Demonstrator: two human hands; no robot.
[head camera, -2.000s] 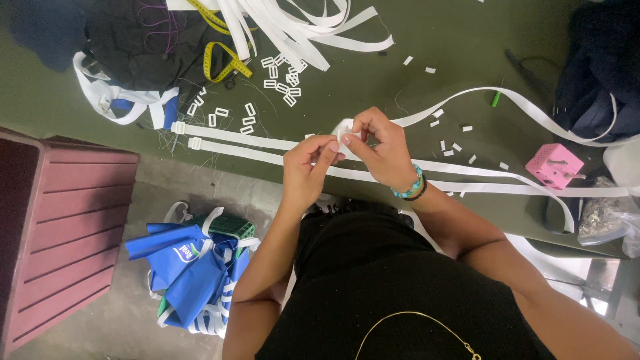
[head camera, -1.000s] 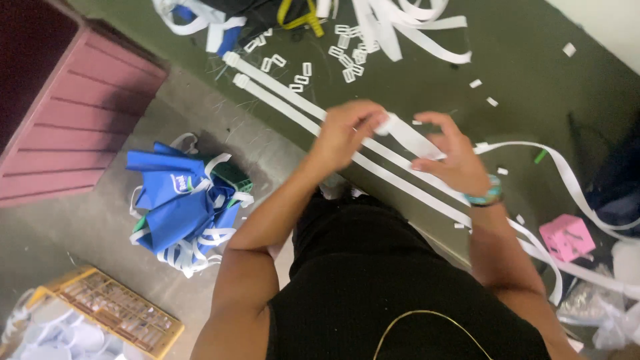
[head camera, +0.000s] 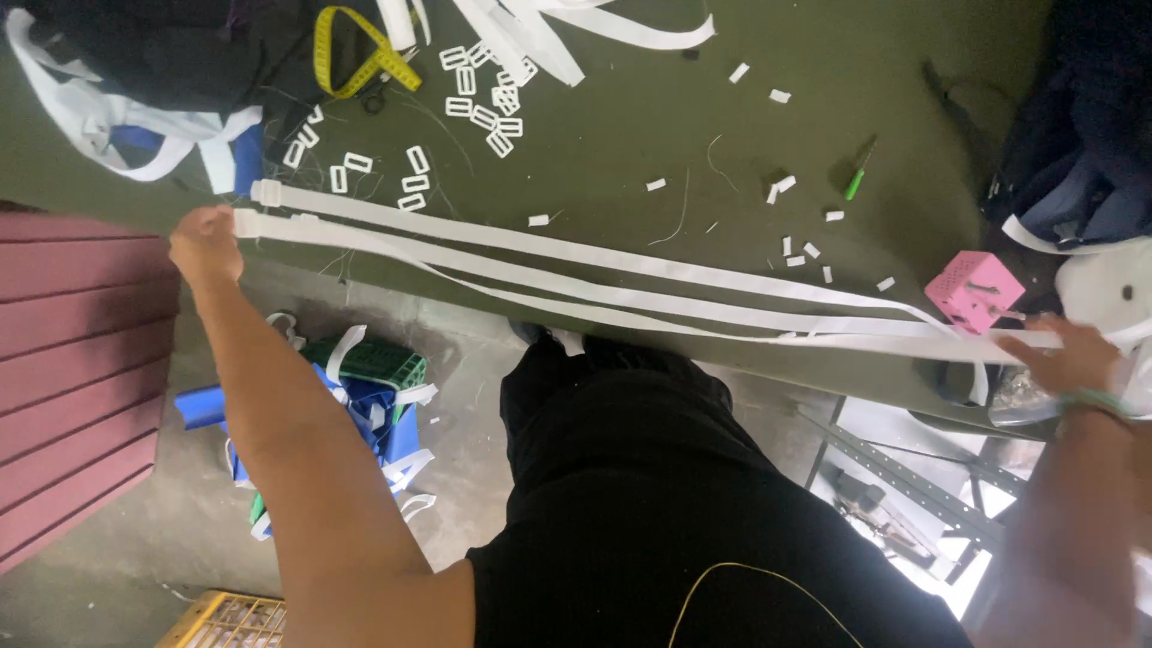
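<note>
Several long white webbing straps (head camera: 576, 241) lie side by side along the near edge of the green table. At their left ends sit white plastic slide buckles. My left hand (head camera: 207, 243) grips the buckle end of the nearest strap. Far to the right, my right hand (head camera: 1071, 360) is on the other end of the straps, beside a pink perforated box (head camera: 975, 290); motion blur hides whether its fingers are closed on them. Loose white slide buckles (head camera: 484, 117) lie scattered beyond the straps, with short white pieces (head camera: 786, 183) farther right.
A yellow tape measure (head camera: 335, 54) and dark fabric (head camera: 162, 54) lie at the back left. A green-handled small tool (head camera: 855, 183) is at the right, near dark cloth (head camera: 1080, 162). Below the table are a pink slatted container (head camera: 81, 360), blue bags (head camera: 405, 432) and a yellow crate (head camera: 216, 621).
My hands were close together over the middle of the straps; they are now spread wide, the left at the buckle ends and the right near the pink box. A third strap now lies along the other two.
</note>
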